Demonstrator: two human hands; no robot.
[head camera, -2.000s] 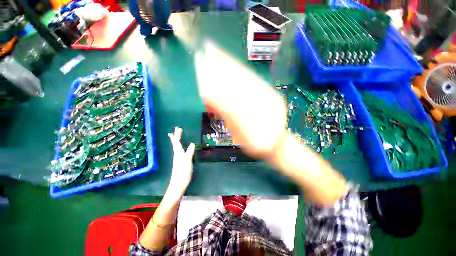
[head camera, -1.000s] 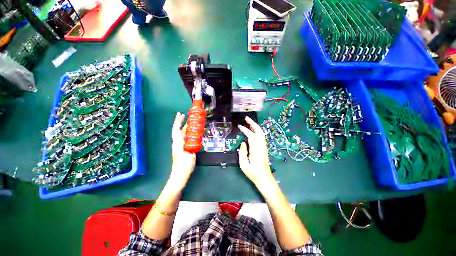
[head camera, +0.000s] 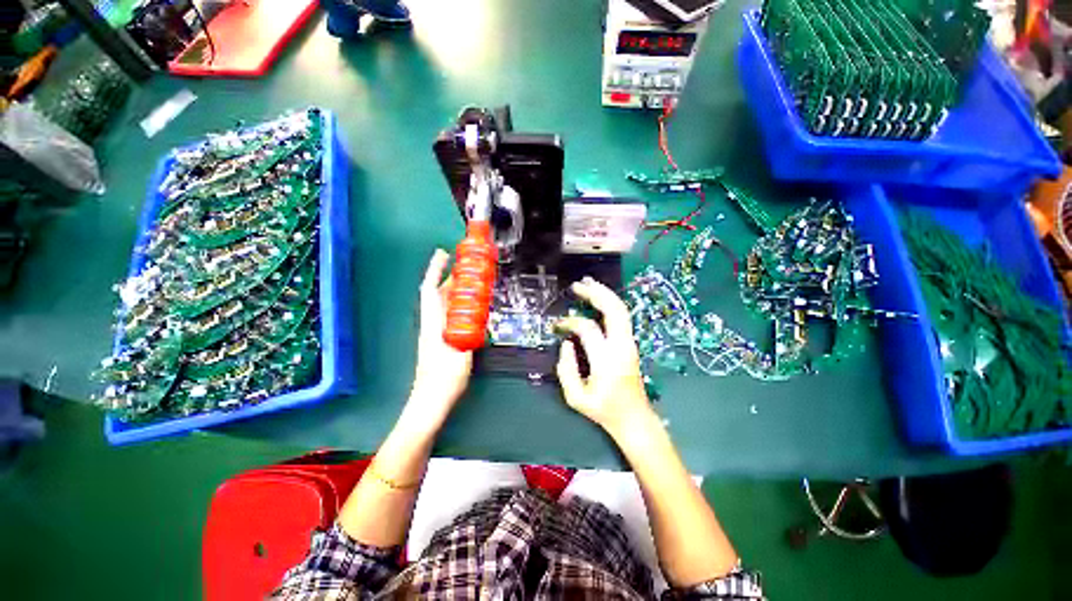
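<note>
The black test fixture (head camera: 535, 188) stands in front of me. Its orange-red toggle clamp handle (head camera: 471, 288) points toward me. A circuit board (head camera: 526, 328) lies in the fixture base under a clear pressure plate (head camera: 529, 291). My left hand (head camera: 442, 340) is upright at the left side of the fixture, beside the handle; its inner side is partly hidden, so I cannot tell whether it touches the board. My right hand (head camera: 604, 358) is at the right end of the board with fingers curled and apart. A pale silver module (head camera: 602, 225) is attached right of the fixture.
A blue left tray (head camera: 342, 258) holds overlapping boards. Loose boards (head camera: 799, 270) and wires lie right of the fixture. A blue right front bin (head camera: 899, 340) and a blue right rear bin (head camera: 823, 159) hold green boards. A power supply (head camera: 649, 59) stands behind.
One second ago the hands were at the same places; the right fingers have curled in slightly. Earlier, the right arm was blurred over the fixture and the left hand was off it, to the left.
</note>
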